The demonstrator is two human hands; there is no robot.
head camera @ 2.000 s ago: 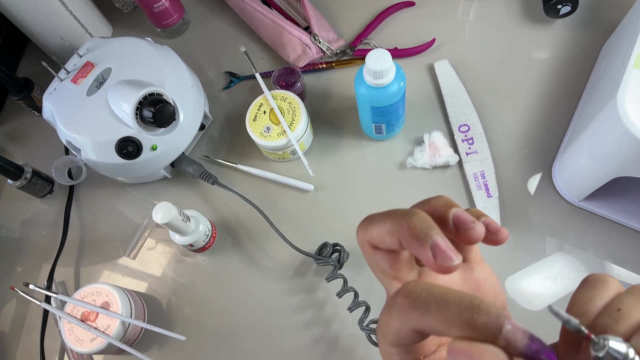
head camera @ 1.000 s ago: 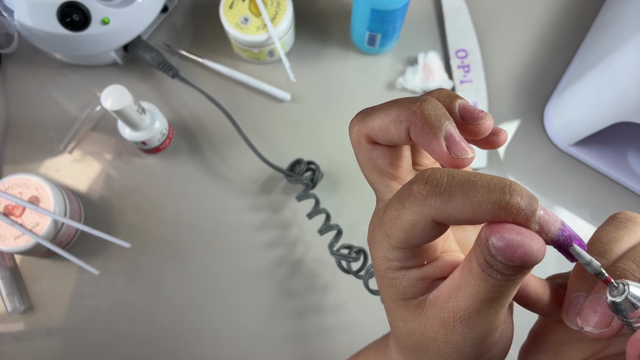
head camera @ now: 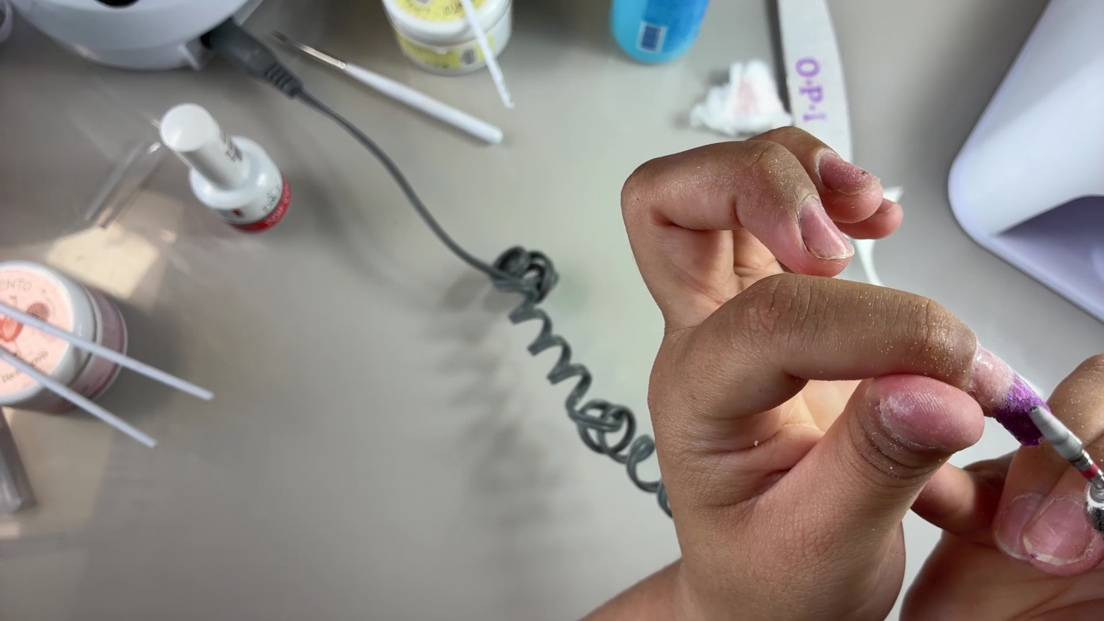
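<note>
My left hand is raised right of centre, fingers curled, thumb under the bent index finger, and holds no tool. Fine dust lies on its skin. The index finger bears a long nail, pinkish near the skin and glittery purple toward its end. At the lower right edge, my right hand is partly cut off by the frame, its fingers on an electric nail drill handpiece. The drill's pale bit meets the purple part of the nail. A coiled grey cord runs behind my left hand.
Along the top are a white drill control unit, a white-handled brush, a yellow-labelled jar, a blue bottle, cotton and a nail file. A polish bottle and pink-lidded jar stand left; a white device right.
The view has moved closer in since the oldest frame. The drill bit, apart from the purple nail two seconds ago, now touches it. My left hand has kept its curled pose since one second ago.
</note>
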